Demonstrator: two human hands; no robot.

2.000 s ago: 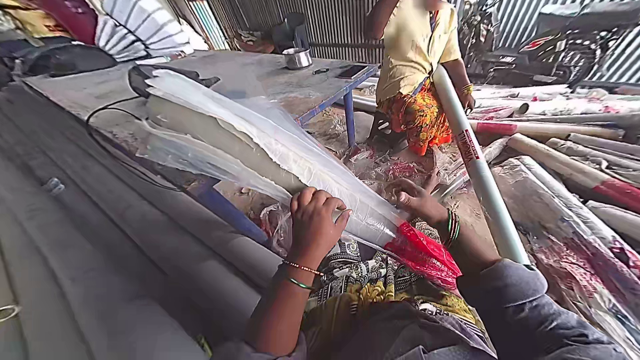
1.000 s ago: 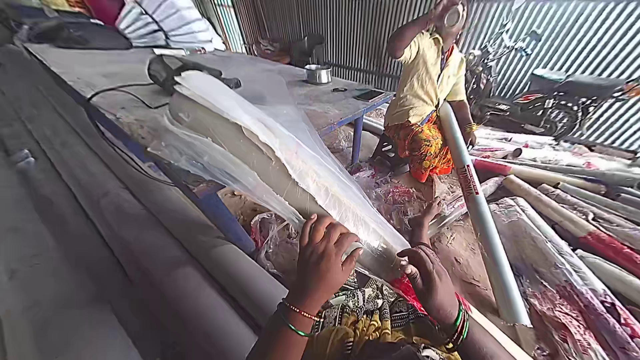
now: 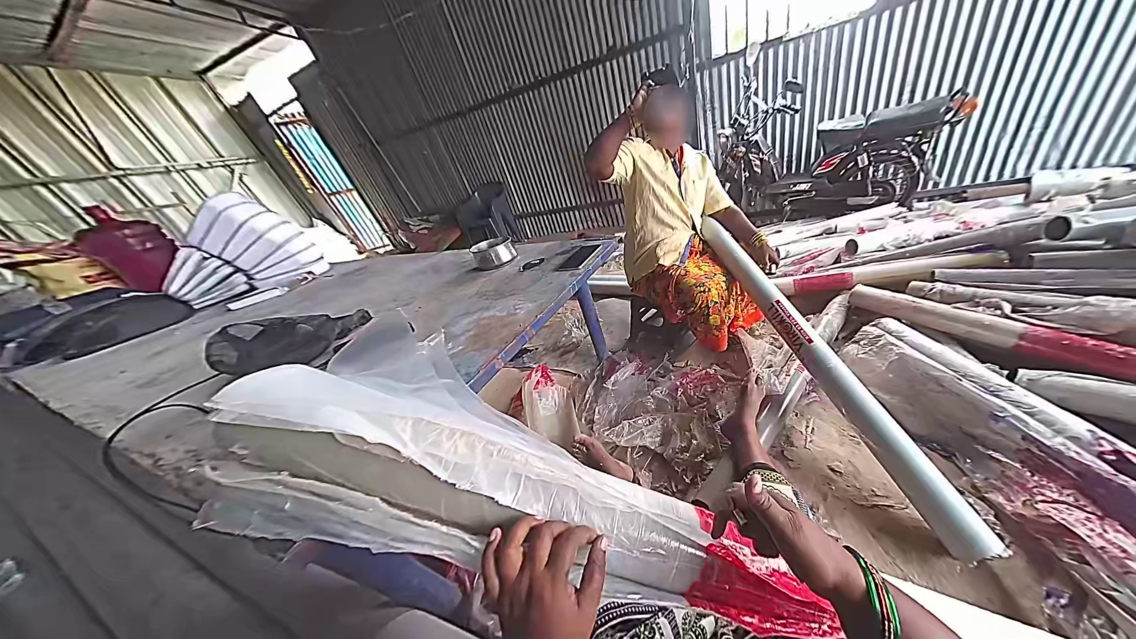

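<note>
A pale tube (image 3: 373, 466) wrapped in clear plastic sheeting (image 3: 524, 466) lies slantwise in front of me; the sheeting is split and spread wide at its far left end. The wrap turns into red plastic (image 3: 754, 586) at the near right end. My left hand (image 3: 543, 577) is bent over the tube's lower edge, gripping tube and plastic, with its thumb hidden. My right hand (image 3: 765, 519) is beside the upper edge of the red part, thumb raised and fingers curled and partly hidden; whether it pinches the plastic cannot be told.
A co-worker (image 3: 670, 204) sits beyond a blue-edged table (image 3: 524, 342), with a grey pipe (image 3: 852, 408) leaning against them. The table bears a metal pot (image 3: 493, 254) and a black bag (image 3: 275, 342). Loose plastic (image 3: 657, 413) litters the floor; wrapped pipes (image 3: 958, 319) lie at right, a motorcycle (image 3: 870, 160) behind.
The view has tilted up. My right hand has moved from on the wrapped tube to beside its red end. The co-worker's raised hand, at the face with a round object one second ago, is now at the head.
</note>
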